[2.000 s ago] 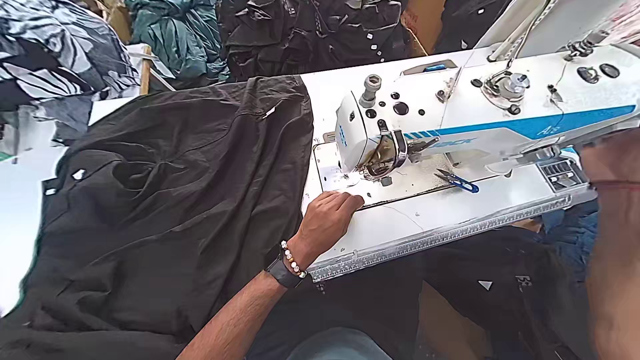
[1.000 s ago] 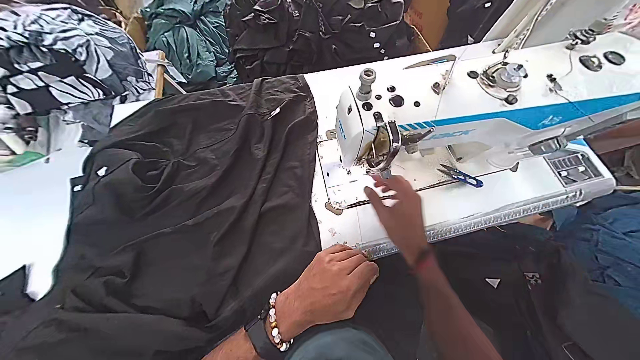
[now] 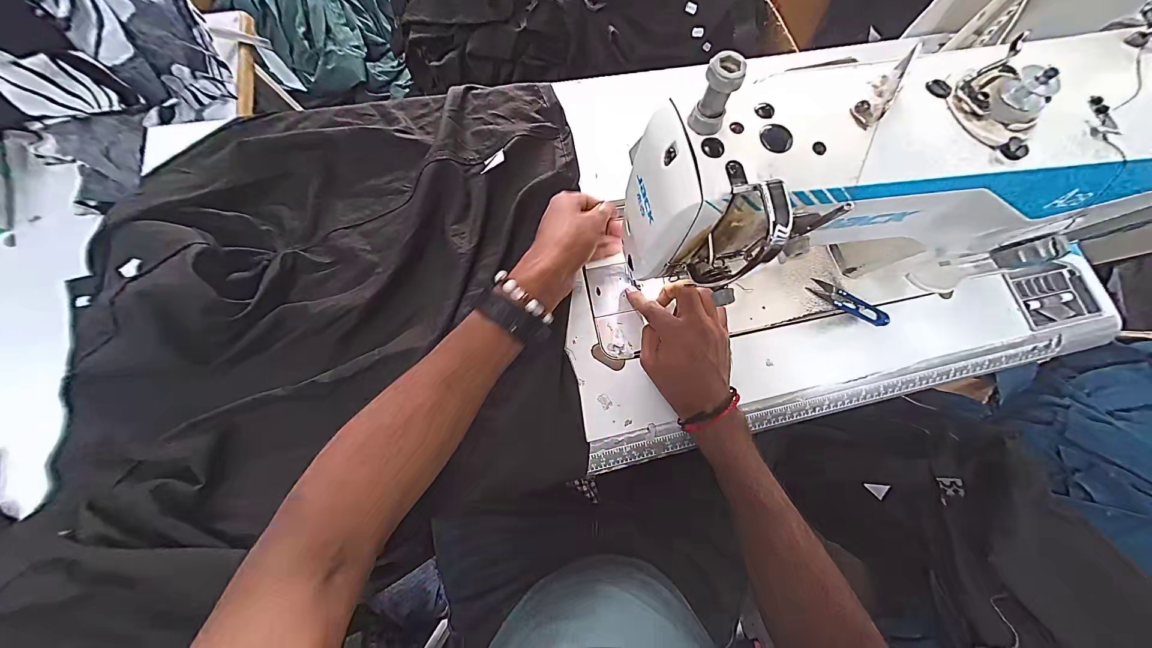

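Observation:
A white and blue Jack sewing machine [image 3: 670, 193] stands on a white table [image 3: 783, 355]. Just left of its head is my left hand [image 3: 576, 229], fingers bent and pinched together near the needle area; whether thread lies between them is too small to tell. My right hand [image 3: 688, 337] is in front of the needle, its index finger and thumb close to the presser foot, and what they touch is partly hidden. A black garment [image 3: 342, 297] is spread over the table's left part, beside and under my left forearm. Blue-handled thread snips [image 3: 850, 302] lie on the machine bed, right of my right hand.
A measuring tape strip [image 3: 810, 405] runs along the table's front edge. A parts tray [image 3: 1048, 297] is set at the right end. Dark garments [image 3: 576, 40] are heaped behind, with green cloth [image 3: 315, 45] beside them. Blue cloth [image 3: 1080, 432] and black cloth hang at the lower right.
My left hand has moved from the table's front edge up to the left side of the machine head. My right hand has come in to the needle area.

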